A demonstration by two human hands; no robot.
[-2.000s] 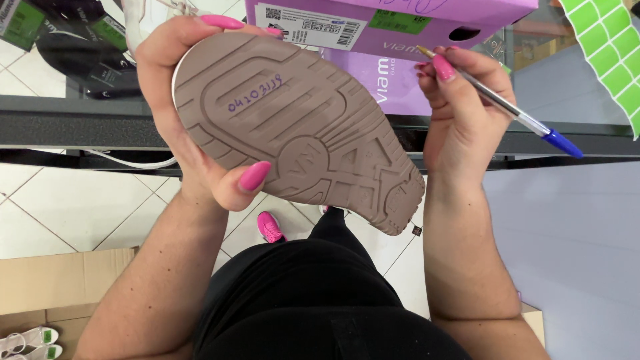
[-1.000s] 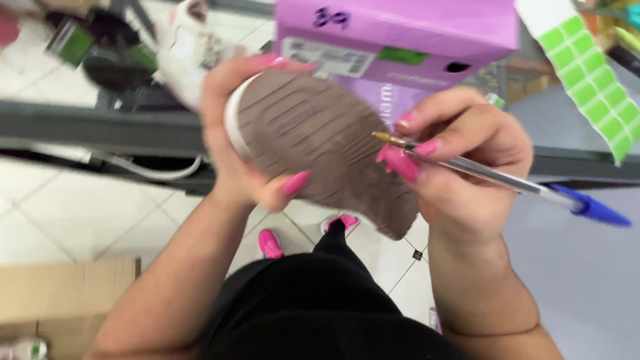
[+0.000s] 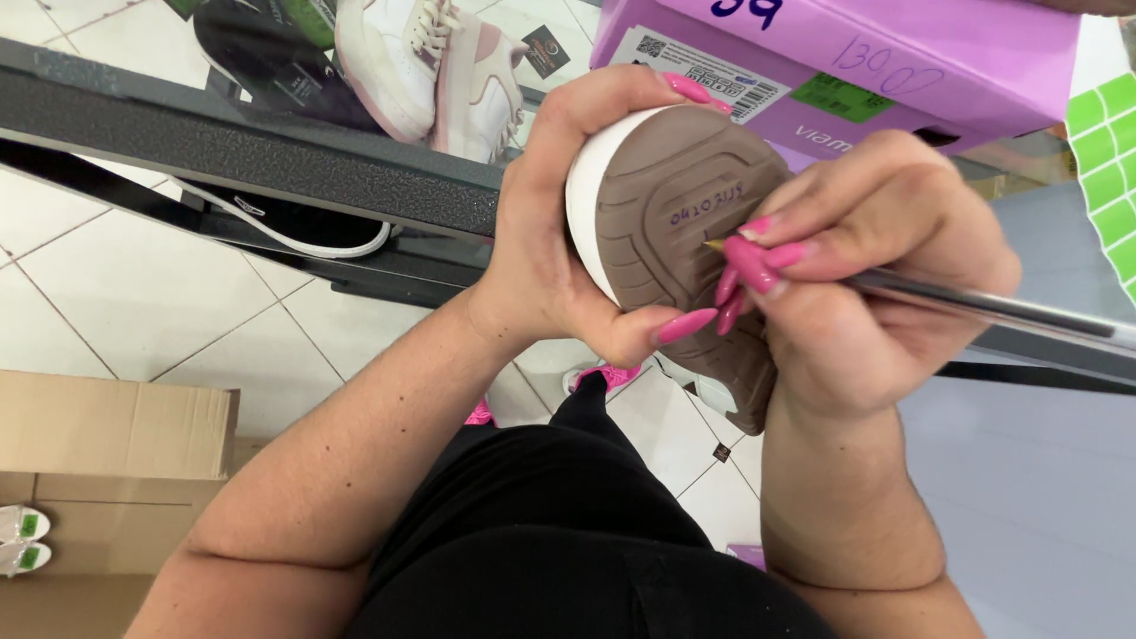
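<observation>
My left hand (image 3: 568,222) grips a shoe (image 3: 657,177) by its rounded end, with the brown rubber sole facing up and a white edge showing. Handwriting in blue ink runs across the sole. My right hand (image 3: 870,257) holds a clear ballpoint pen (image 3: 994,306), its brass tip touching the sole or just above it, below the writing. The pen's far end is out of view. Beyond the shoe stands a purple shoe box (image 3: 941,53) with a white label, a green sticker and handwriting.
A glass counter with a dark metal edge (image 3: 355,160) crosses the view. White and pink sneakers (image 3: 479,89) and black footwear (image 3: 266,71) lie at upper left. Green stickers on a sheet (image 3: 1105,177) hang at right. A cardboard box (image 3: 115,426) with shoes stands at lower left.
My right hand has brought the pen from beside the shoe onto the sole near the writing. The white and pink sneakers and purple box show differently as the view has shifted.
</observation>
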